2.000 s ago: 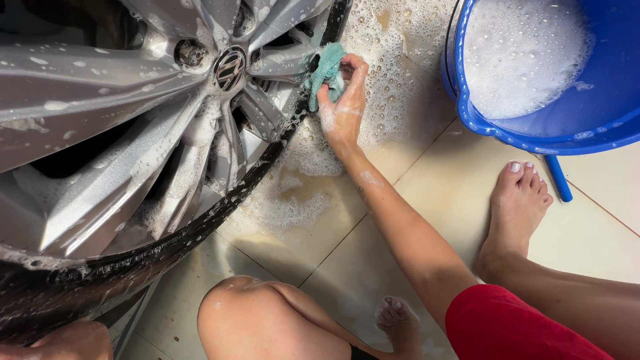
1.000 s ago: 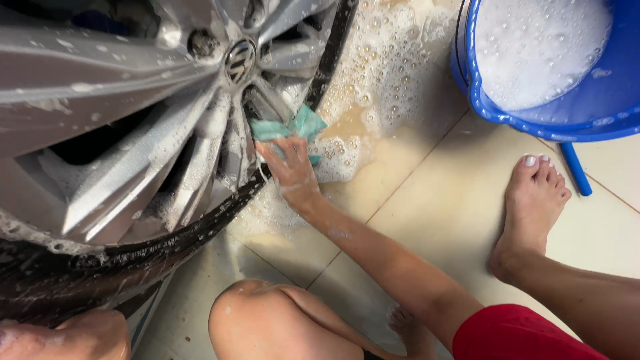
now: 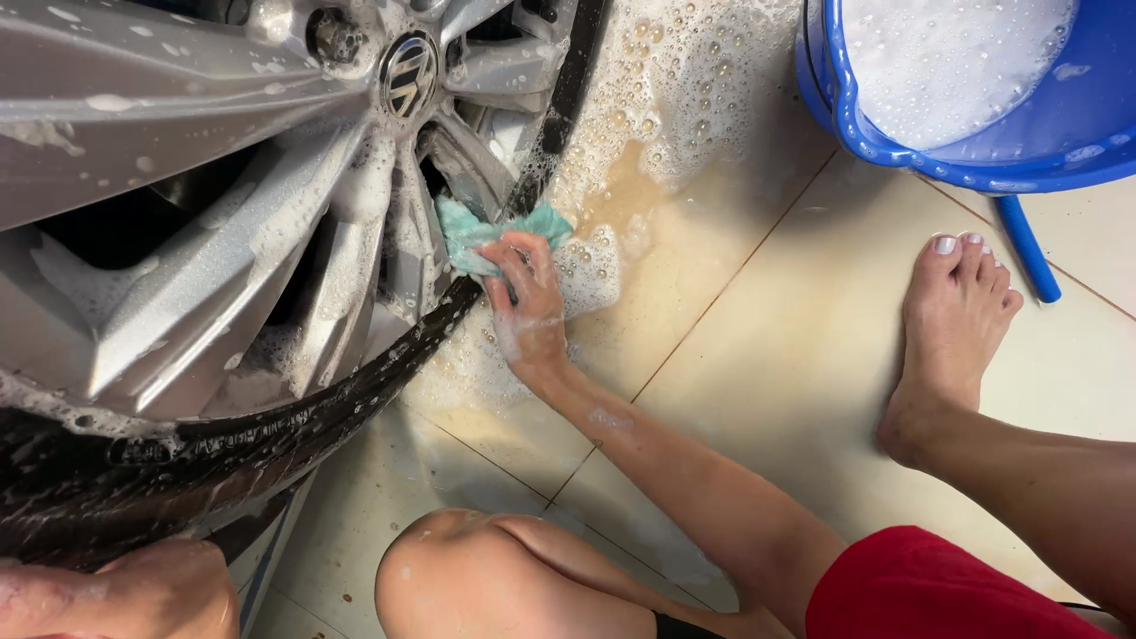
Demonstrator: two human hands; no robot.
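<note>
My right hand (image 3: 528,311) reaches in from the lower right and grips a wet, green-blue cloth (image 3: 466,235). The cloth lies crumpled against the lower right edge of a silver alloy wheel (image 3: 231,240), beside the spoke ends. Suds cover the spokes, and the hub bears a Volkswagen emblem (image 3: 409,74). Around the rim runs the wet black tyre (image 3: 213,461). My left hand (image 3: 115,590) is partly in view at the bottom left corner, close to the tyre; its fingers are not clearly visible. Foam streaks my right wrist and forearm.
A blue plastic bucket (image 3: 941,170) of foamy water stands at the upper right. A blue rod-like handle (image 3: 1028,248) lies below it. Suds (image 3: 692,89) spread over the tiled floor (image 3: 754,355). A bare foot (image 3: 954,346) and a bent knee (image 3: 497,577) are near my right arm.
My right hand has moved with the cloth from the right side of the rim, level with the hub, down to the rim's lower right. The left hand shows little change.
</note>
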